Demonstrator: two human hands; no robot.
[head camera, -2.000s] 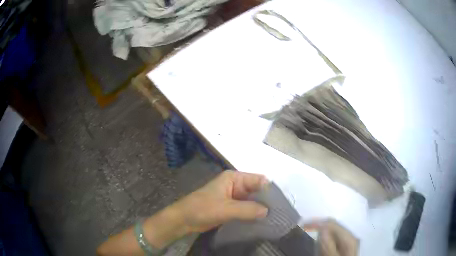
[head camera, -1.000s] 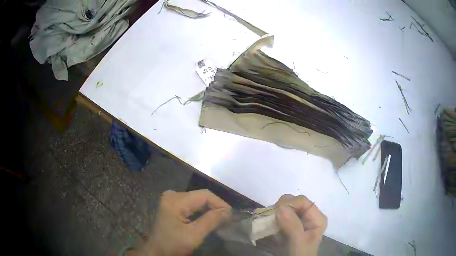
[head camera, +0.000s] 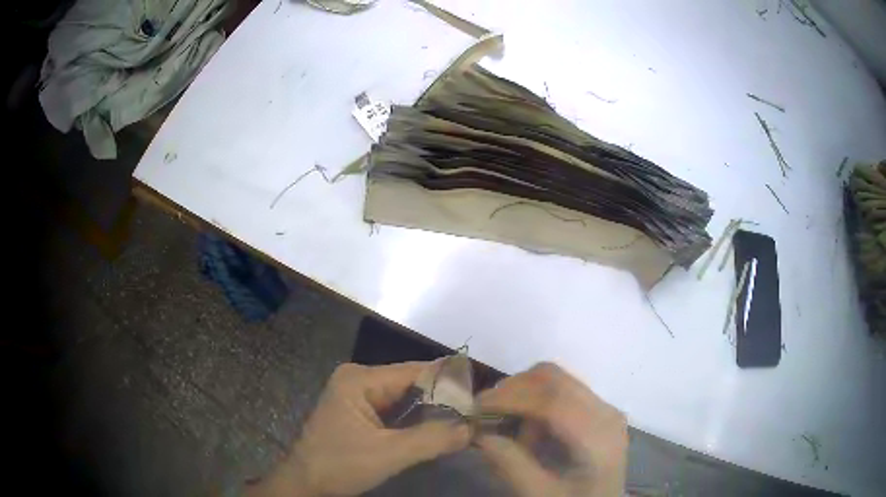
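Observation:
My left hand (head camera: 374, 427) and my right hand (head camera: 554, 427) are close together below the table's front edge, both pinching one band piece (head camera: 451, 381). Its pale end stands up between the fingertips, with dark threads on it. Most of the piece is hidden by the fingers. A fanned stack of band pieces (head camera: 525, 180), khaki and dark brown, lies on the white table (head camera: 486, 311). A white ticket (head camera: 370, 116) is at its left end, and a loose thread lies on its pale front piece.
A black smartphone (head camera: 758, 315) lies at the right with greenish slivers on and beside it. A tied bundle (head camera: 868, 233) is at the right rim. A pale garment pile (head camera: 126, 58) is at the upper left. Blue checked cloth (head camera: 236, 279) hangs below the table edge.
My hands have come together at the piece, and its pale end now points up between them. The stack and phone appear slightly higher in view as the camera has shifted.

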